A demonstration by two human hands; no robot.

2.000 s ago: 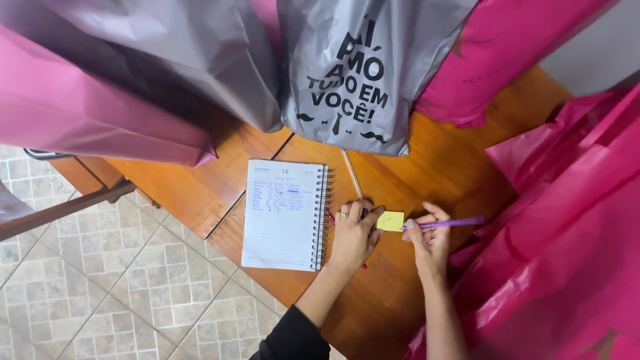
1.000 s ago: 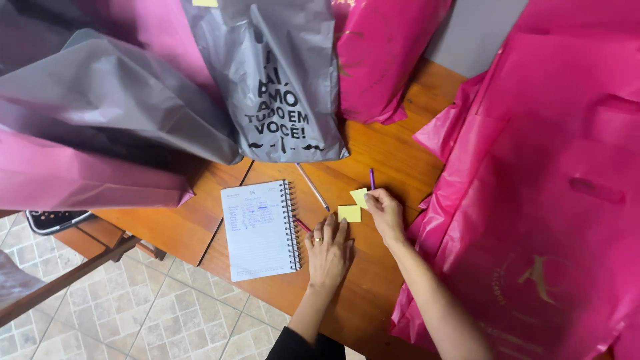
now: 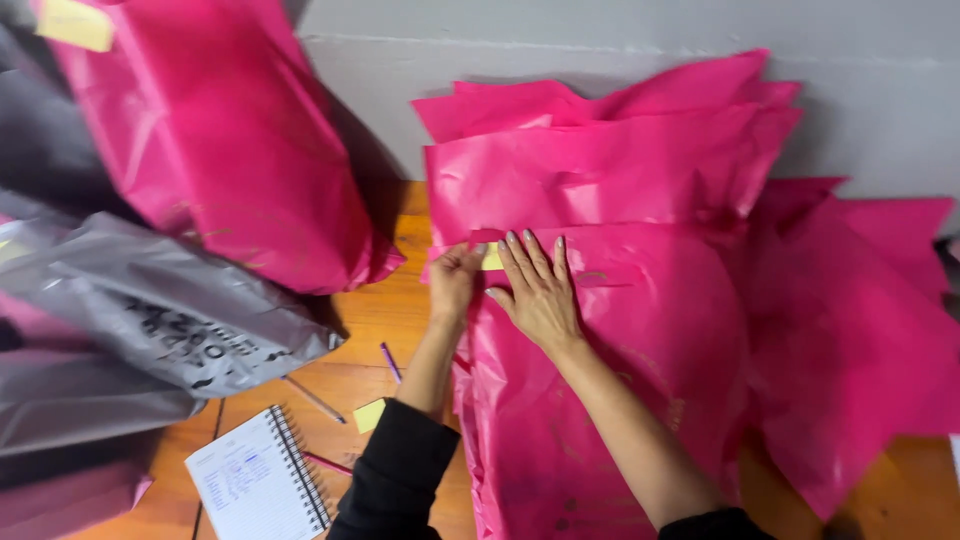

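My right hand [image 3: 540, 300] lies flat, fingers spread, on a pink plastic bag [image 3: 660, 337], its fingertips over the right part of a yellow sticky note [image 3: 492, 256]. At the note's left side, my left hand [image 3: 454, 285] has its fingers bent at the bag's upper left edge; whether it pinches the bag there is hard to tell. Left of my forearms, a pad of yellow sticky notes [image 3: 370, 415], a purple pen [image 3: 391, 362], a pencil-like stick [image 3: 315, 399] and a red pen [image 3: 328, 463] lie on the wooden table beside a spiral notebook [image 3: 251, 480] with handwriting.
Another pink bag [image 3: 247, 150] with a yellow note [image 3: 75, 24] stands at the upper left, beside grey printed bags [image 3: 187, 322]. More pink bags [image 3: 847, 322] lie at the right. A grey wall [image 3: 600, 45] rises behind the wooden table [image 3: 367, 315].
Both hands have moved from the notes on the table to the pink bag. The purple pen, earlier in my right hand, now lies on the table. The view has swung right.
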